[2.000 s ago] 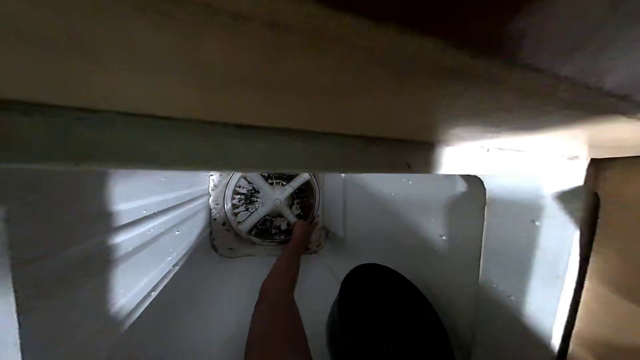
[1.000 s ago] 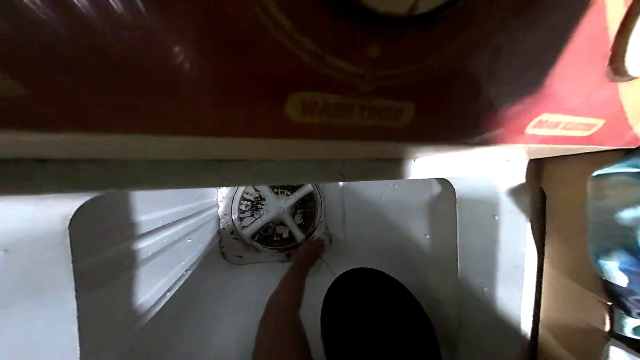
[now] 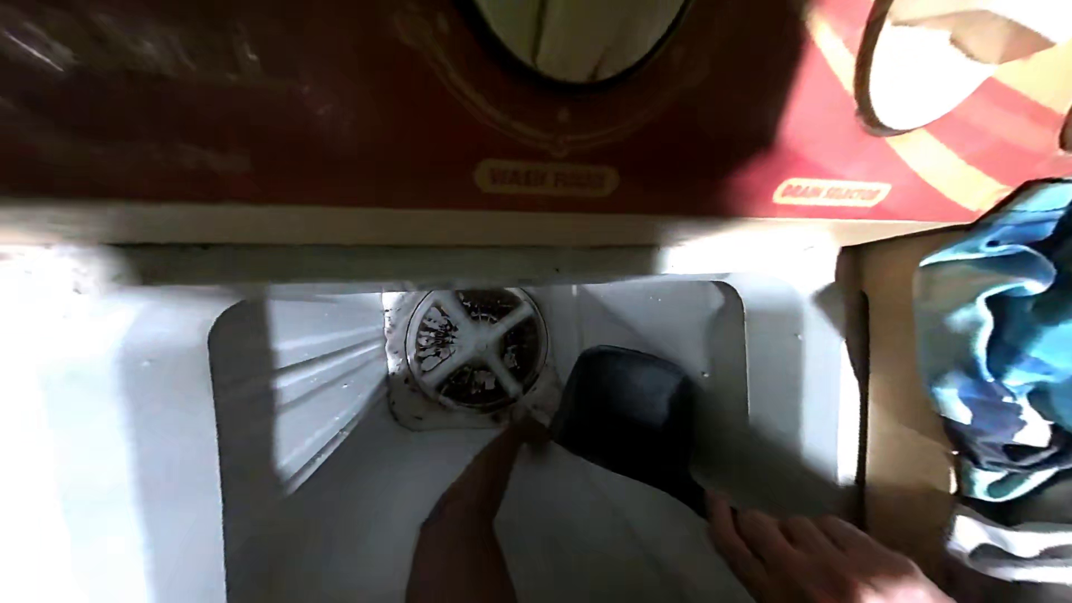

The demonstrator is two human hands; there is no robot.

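Deep in the white plastic tub of a washing machine, my left hand (image 3: 523,425) reaches to the lower right rim of the stained round pulsator (image 3: 477,347), a wheel with white crossed ribs. Shadow hides its fingers, so what they grip cannot be told. From the lower right, my right hand (image 3: 796,544) grips the handle of a black scoop-like dipper (image 3: 628,410). The dipper's broad head is inside the tub, just right of my left hand and the pulsator.
A red control panel (image 3: 335,142) with knobs and printed labels spans the top, close to the camera. The tub's white rim (image 3: 779,360) borders the opening. Blue and white cloth (image 3: 997,335) lies at the right, beside a brown surface (image 3: 900,402).
My right hand has come into view at the lower right with the handle. The black dipper now lies tilted, its head nearer the pulsator. The red panel shows more as the view shifts.
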